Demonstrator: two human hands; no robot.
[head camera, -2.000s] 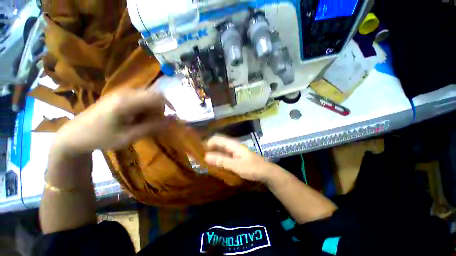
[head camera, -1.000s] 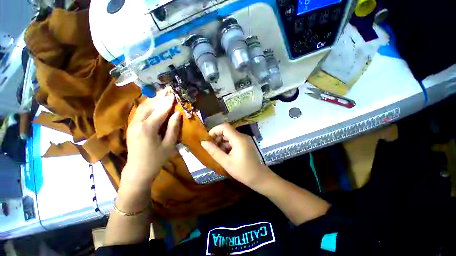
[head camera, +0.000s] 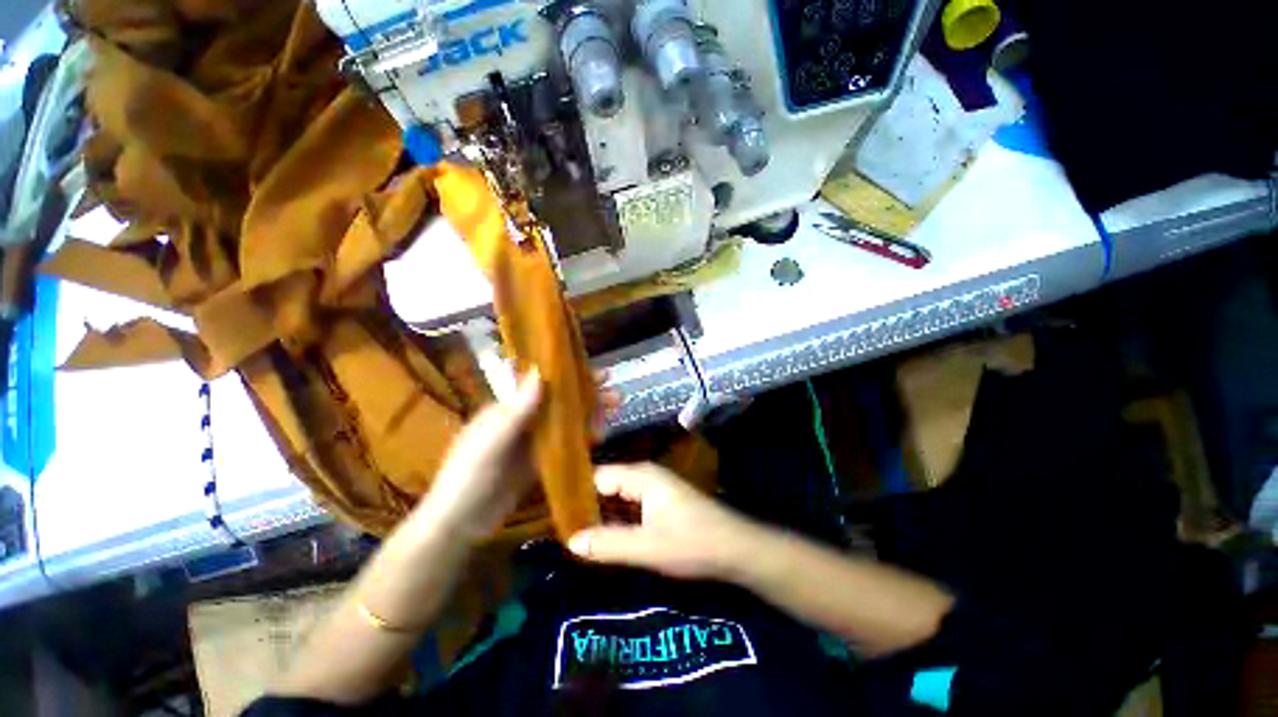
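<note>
An orange-brown fabric strip (head camera: 545, 336) runs from the presser foot and needle area (head camera: 516, 196) of the white and blue overlock machine (head camera: 659, 210) down past the table's front edge. My left hand (head camera: 493, 455), slightly blurred, is at the strip's left side around its middle, some fingertips showing beyond its right side. My right hand (head camera: 659, 521) holds the strip's lower end between thumb and fingers. The white machine bed (head camera: 428, 280) shows left of the strip. A large rust-brown cloth heap (head camera: 294, 280) lies at left and hangs over the table edge.
Tension dials (head camera: 596, 63) and a black control panel (head camera: 848, 49) are above. Red and silver snips (head camera: 876, 241) and a round metal disc (head camera: 786, 272) lie at right, near the ruler tape (head camera: 897, 319). A yellow roll (head camera: 970, 21) is far right. A speckled cord (head camera: 209, 455) is at left.
My left hand has moved from beside the needle down towards the table edge. My right hand has moved lower, and the strip now stretches long between foot and hands. The camera view has shifted.
</note>
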